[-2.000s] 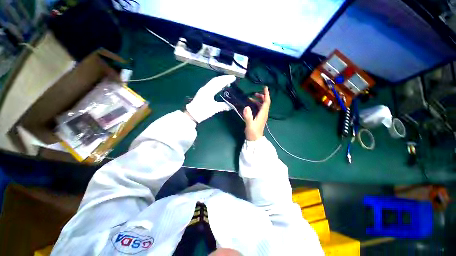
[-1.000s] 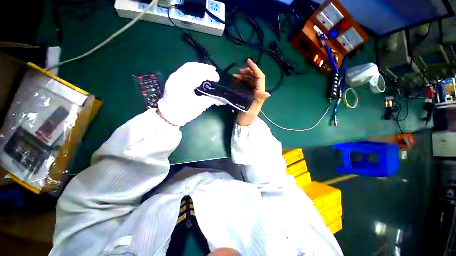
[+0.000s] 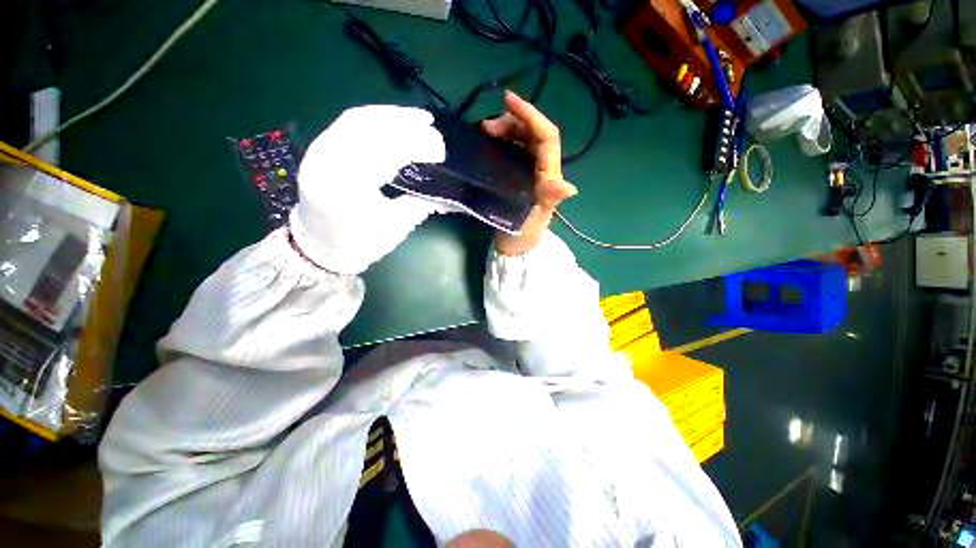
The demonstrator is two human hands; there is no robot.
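Note:
A black set-top box (image 3: 476, 171) is held between my two hands above the green bench, tilted with its front edge towards me. My left hand (image 3: 364, 182), in a white glove, grips its left end. My bare right hand (image 3: 532, 166) holds its right end, fingers behind and around the edge. A thin pale cable (image 3: 642, 245) curves from near my right hand across the bench. A black remote control (image 3: 271, 177) with coloured buttons lies left of my gloved hand, partly hidden by it.
An open yellow-edged carton (image 3: 118, 289) with bagged items is at left. Black cables (image 3: 546, 54) lie behind my hands. The orange-brown fixture (image 3: 685, 48), a tape roll (image 3: 757, 168) and a white bundle (image 3: 787, 116) are at right. Yellow boxes (image 3: 685, 391) and a blue stool (image 3: 787, 297) stand below.
The view has moved down and closer, so the monitors have left the picture. The remote control has come into sight beside my left hand. Both hands still hold the set-top box.

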